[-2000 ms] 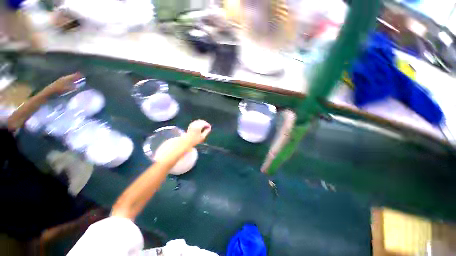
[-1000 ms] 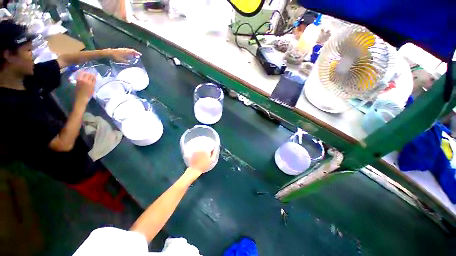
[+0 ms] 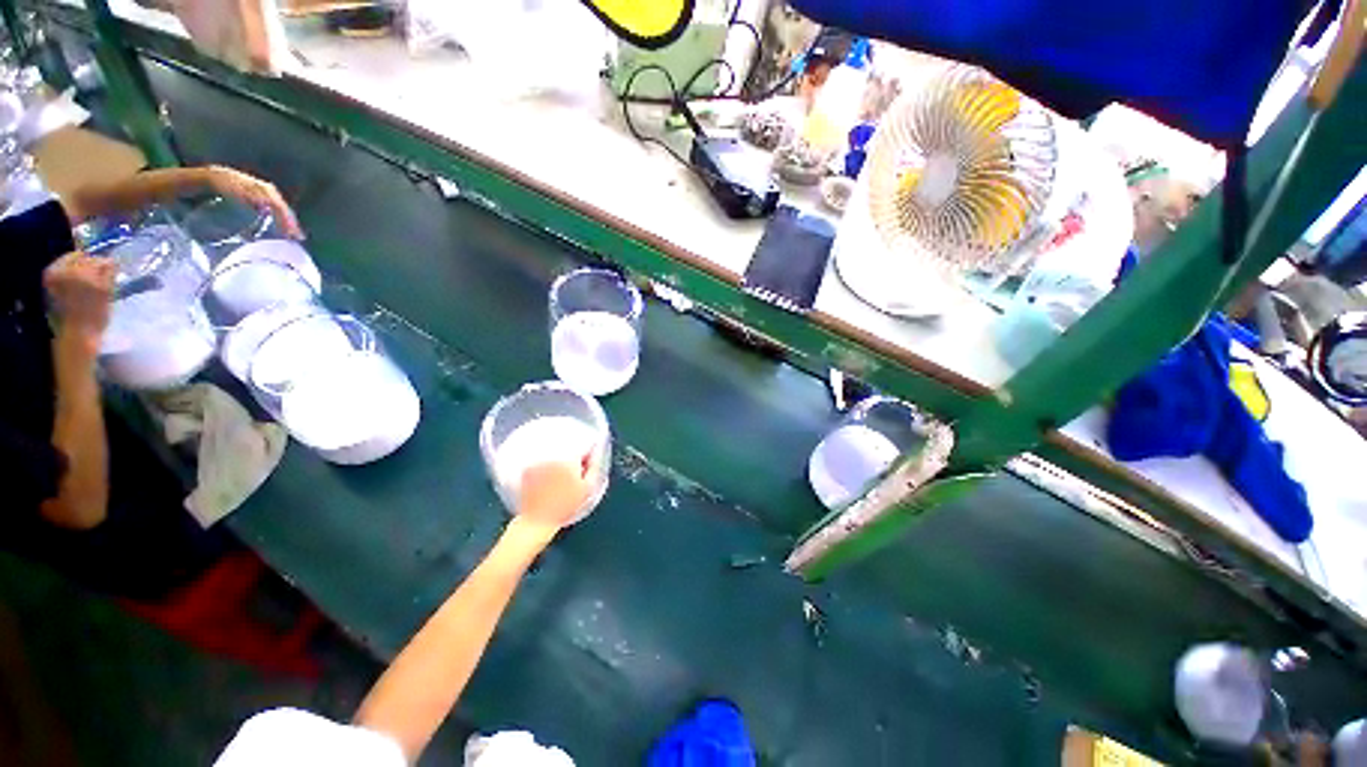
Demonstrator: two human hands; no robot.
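Note:
My left hand reaches from the bottom left to a clear tank with a white lower part. The hand overlaps the tank's near side, at or inside its rim; its fingers are curled, and whether they hold anything is too small to tell. A crumpled bright blue cloth is cut off by the bottom edge. My right hand is not in view. A second clear tank stands just behind, and a third lies tilted by the green upright.
A neighbour's hands are over several clustered tanks at the left, beside a pale rag. A green upright crosses the right. A fan and phone-like device sit on the white shelf. More tanks lie lower right.
From above the tank, my left hand has moved down onto or into it. The tank behind the upright's left side now looks tilted. The view has shifted, showing the tanks at lower right.

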